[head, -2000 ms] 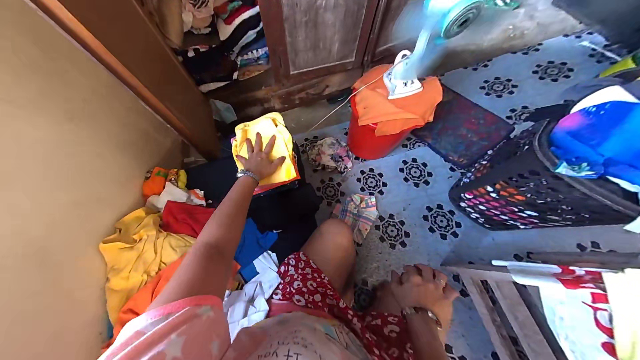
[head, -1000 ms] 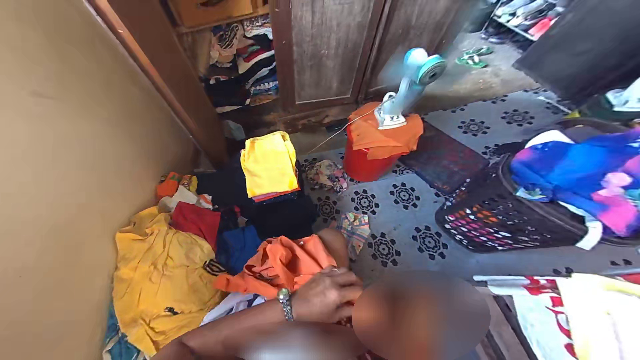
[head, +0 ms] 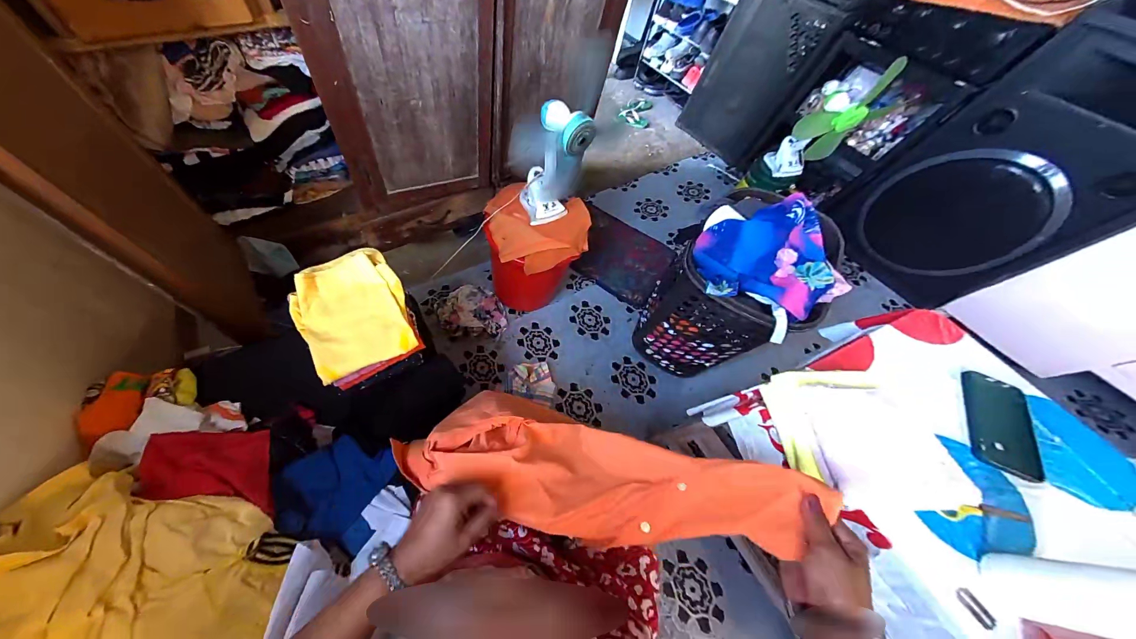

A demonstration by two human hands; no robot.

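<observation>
An orange buttoned garment (head: pixel 612 479) is stretched across my lap. My right hand (head: pixel 830 559) grips its right end, thumb on top. My left hand (head: pixel 448 528), with a metal watch on the wrist, is at the garment's left part; its fingers are curled and blurred, and whether they pinch the cloth is unclear. Beyond, to the left, a folded yellow garment (head: pixel 351 315) tops a stack of folded clothes on dark cloth. Loose clothes lie left of me: a yellow garment (head: pixel 133 568), a red cloth (head: pixel 204 466) and a blue cloth (head: pixel 324 484).
A red bucket (head: pixel 525 280) with orange cloth holds up a small fan (head: pixel 568 133). A black laundry basket (head: pixel 661 328) of clothes stands to its right. At right, a phone (head: pixel 1003 426) and white cloth (head: pixel 887 444) rest on a patterned cover, before a large speaker (head: pixel 967 213).
My left hand was on the folded yellow garment two seconds ago and is now at the orange garment. That garment, bunched on my lap a second ago, is now spread out. The view has swung right.
</observation>
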